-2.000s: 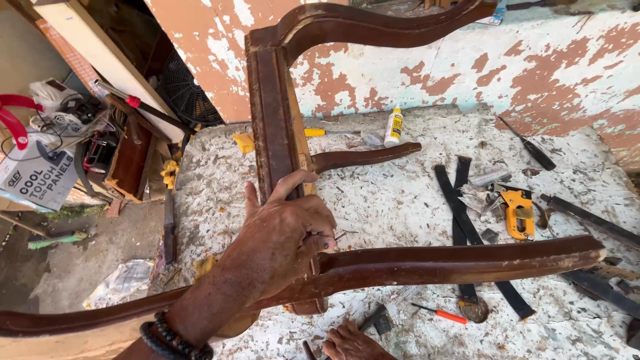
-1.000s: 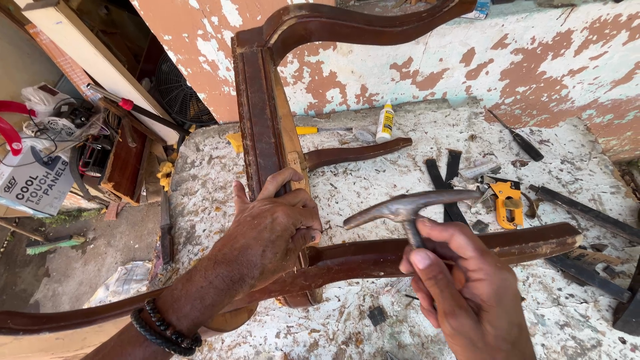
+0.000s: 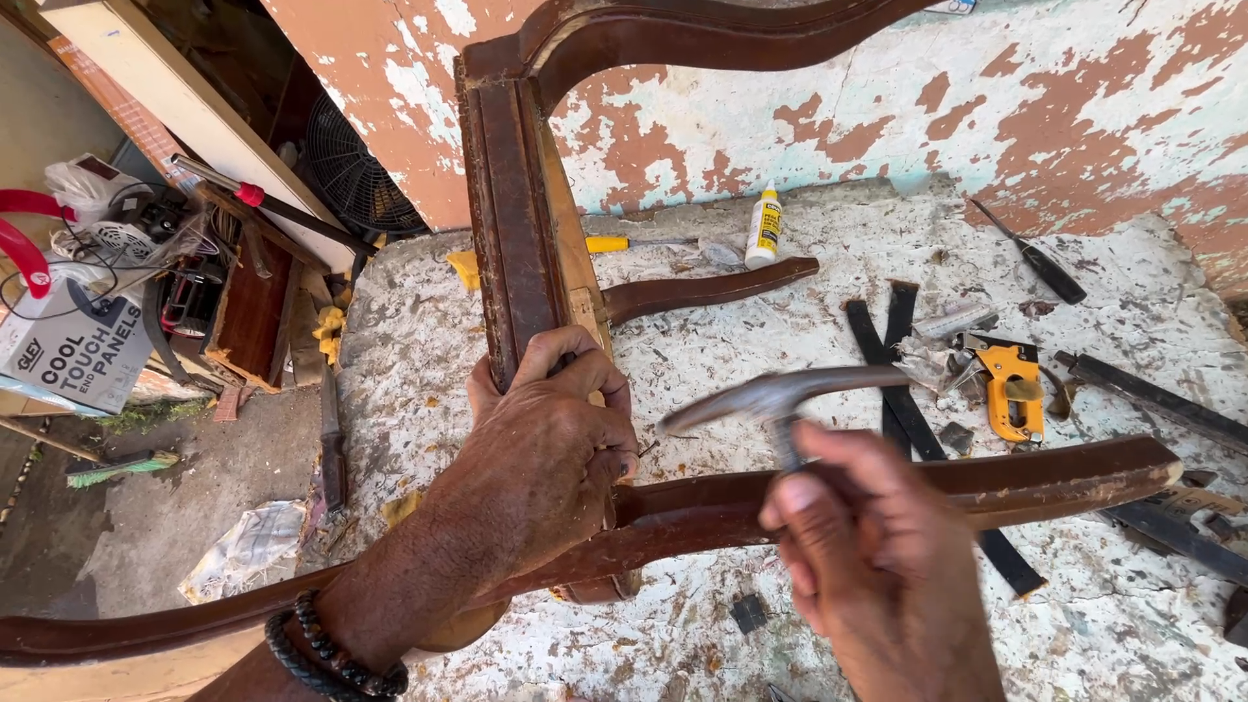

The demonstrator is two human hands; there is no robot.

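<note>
A dark brown wooden chair frame lies across the paint-flecked work surface, one curved leg reaching right. My left hand, with beaded bracelets at the wrist, is wrapped around the frame's rail near the joint with that leg. Whether its fingertips pinch something small there cannot be told. My right hand grips a tack hammer by its handle, above the curved leg. The slim metal head points toward my left hand and is slightly blurred, apart from the frame.
Beyond the frame stands a glue bottle by the peeling wall. A yellow staple gun, black strips and a black-handled pointed tool lie to the right. A knife rests at the surface's left edge, near a cardboard box.
My right hand was low by the surface two seconds ago; it has come up with the hammer, whose head is now nearer my left hand. My left hand stays on the rail.
</note>
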